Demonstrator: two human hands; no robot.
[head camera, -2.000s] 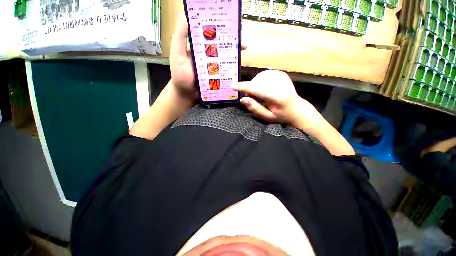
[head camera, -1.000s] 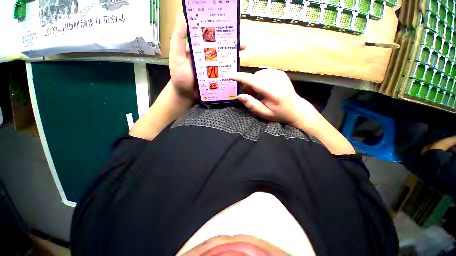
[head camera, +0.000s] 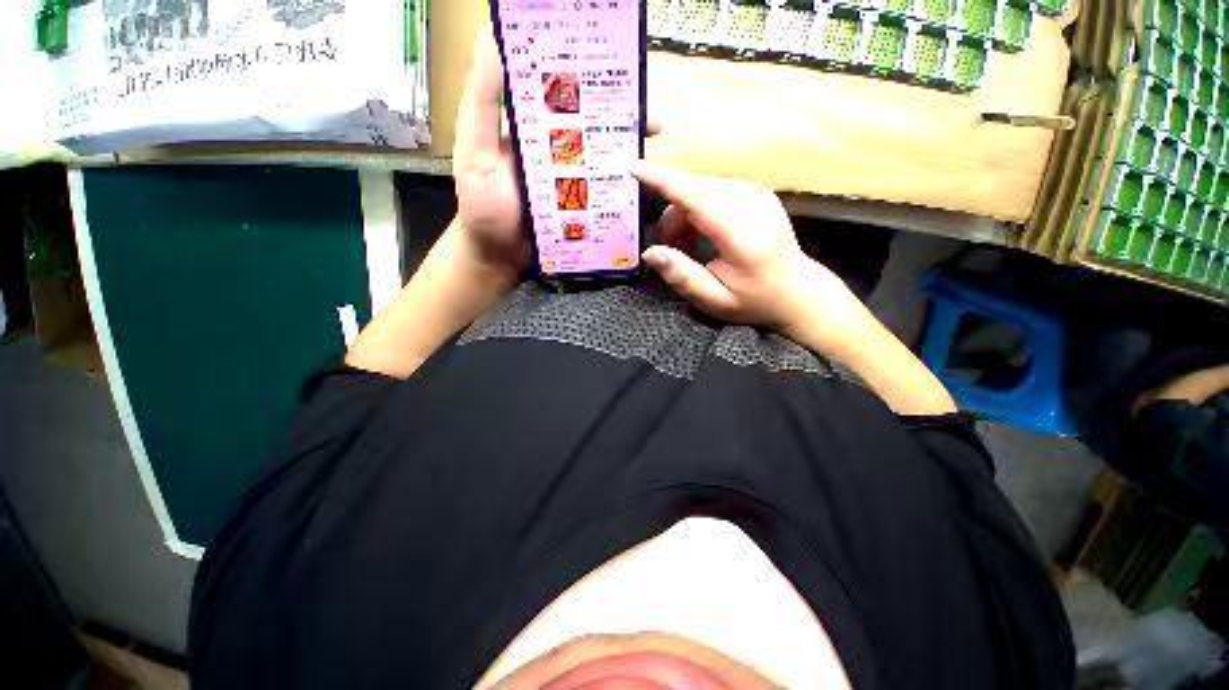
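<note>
A smartphone (head camera: 577, 148) with a lit pink-white screen stands near upright at the top centre; its screen shows a list with small reddish pictures. My left hand (head camera: 488, 175) holds it from its left side and behind; a fingertip shows at its right edge. My right hand (head camera: 728, 249) is at the phone's lower right, index finger extended at the screen's right edge, thumb apart below it. It holds nothing. The phone's top end is cut off by the picture's edge.
A cardboard sheet (head camera: 863, 142) bears rows of green units (head camera: 842, 38) and a thin short stick (head camera: 1027, 121). Stacked cardboard layers with green units (head camera: 1170, 162) are at right, a newspaper-covered stack (head camera: 243, 81) at left. A blue stool (head camera: 997, 353) and another person's arm (head camera: 1186, 391) are at right.
The list on the screen has shifted since two seconds ago. My right index finger has moved up along the phone and is straighter. My left hand has hardly moved.
</note>
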